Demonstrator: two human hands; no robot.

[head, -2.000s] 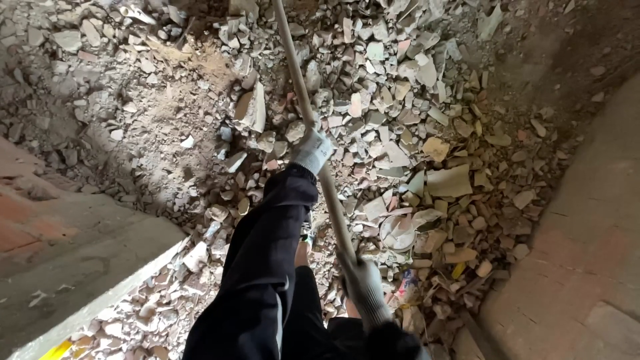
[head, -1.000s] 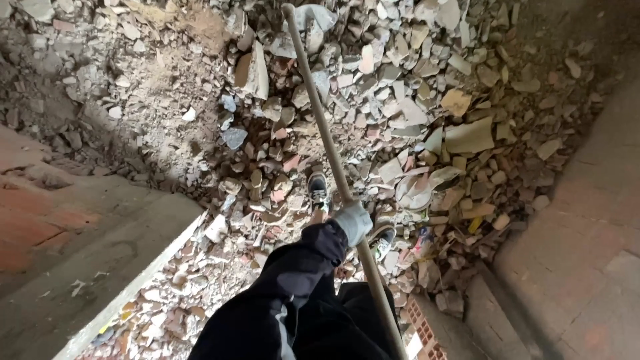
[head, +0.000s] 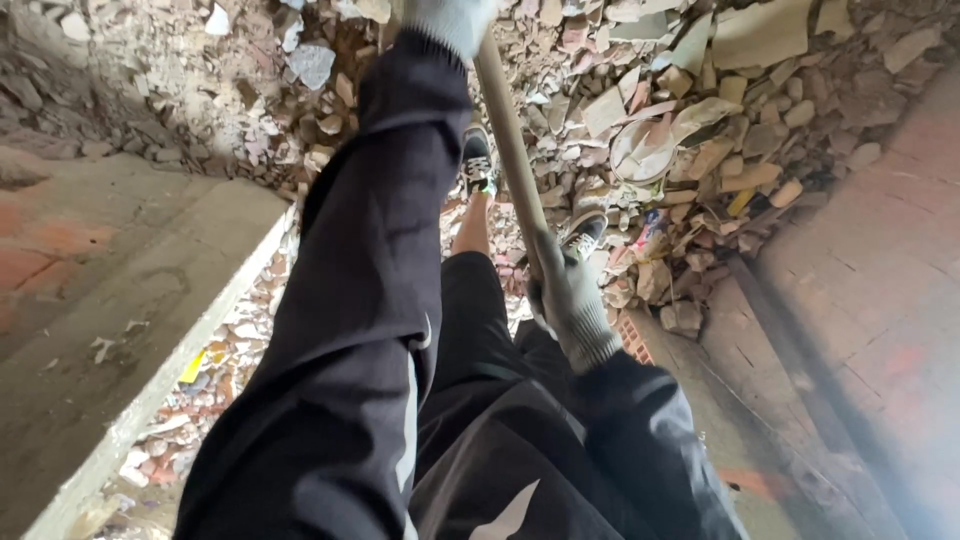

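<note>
A long wooden handle (head: 514, 142) slants down through the middle of the view. My left hand (head: 450, 19), in a pale knit work glove, is closed around its upper part at the top edge of the view. Lower down, my right hand (head: 570, 300) in a matching glove grips the same handle near the right shoe (head: 585, 232). The far end of the handle lies out of view, so any tool head is hidden. Broken rubble (head: 555, 112) covers the ground around the handle and both shoes.
A concrete ledge (head: 172, 300) runs along the left, with more rubble below its edge. At the right stands a rough wall (head: 885, 247) with a dark strip at its foot. A hollow brick (head: 634, 337) lies near my right sleeve, and a round lid-like piece (head: 643, 152) lies among the debris.
My left hand has moved up toward the top of the view since one second ago. My right hand, out of sight then, now shows on the lower handle. The handle's far end has left the view.
</note>
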